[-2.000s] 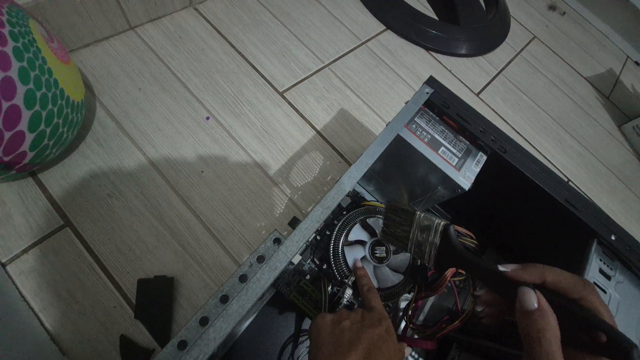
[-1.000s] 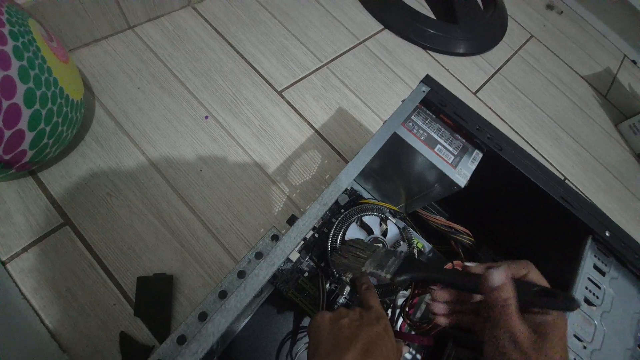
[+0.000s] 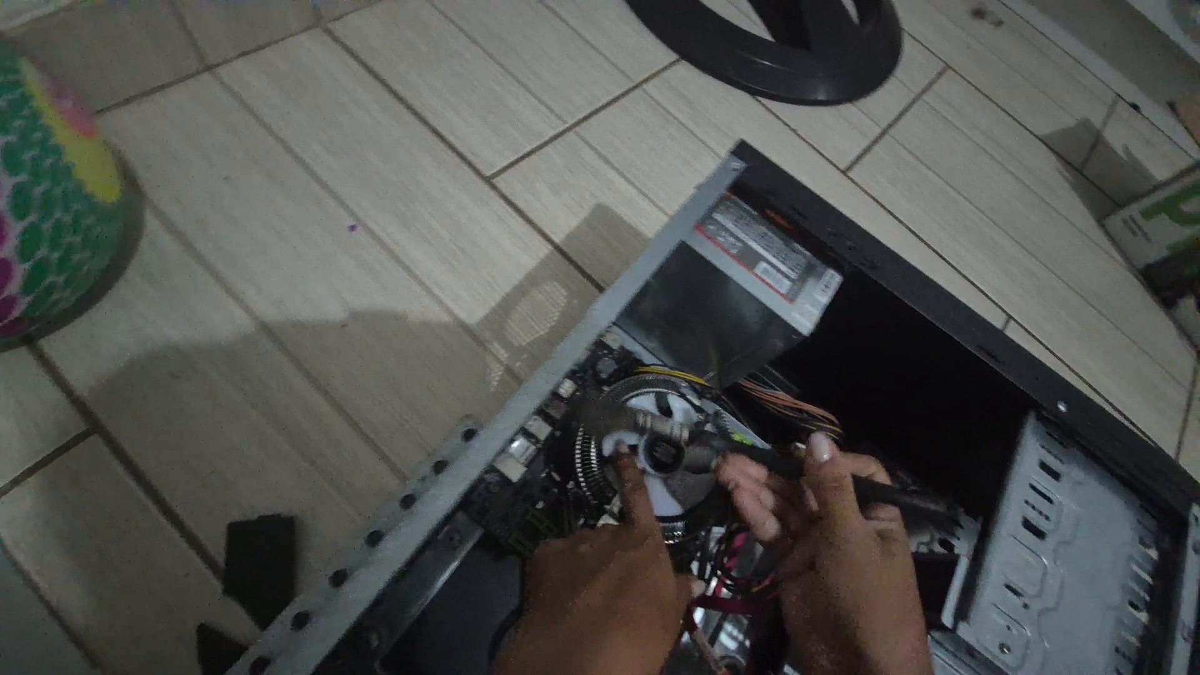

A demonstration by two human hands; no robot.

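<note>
An open computer tower case (image 3: 600, 309) lies on the floor with its inside showing. My left hand (image 3: 600, 591) stretches its index finger onto a white blade of the CPU cooler fan (image 3: 667, 497); it holds nothing that I can see. My right hand (image 3: 844, 553) is closed around the black handle of a flat paintbrush (image 3: 778, 459). The brush's bristles, blurred, lie over the upper left part of the fan. Beyond the cooler sits the power supply unit (image 3: 717, 300), with bundled cables (image 3: 792, 408) below it. More cables lie under my hands, partly hidden.
A metal drive cage (image 3: 1059, 553) fills the case's right end. On the tiled floor are a round black stand base (image 3: 816, 75) behind, a colourful dotted object (image 3: 56, 187) at the left, dark flat pieces (image 3: 260, 562) at the lower left and a box (image 3: 1158, 220) at the far right.
The brush in my right hand has come down from above the fan's upper right onto the fan and is now over its upper left part. My left hand has stayed at the cooler.
</note>
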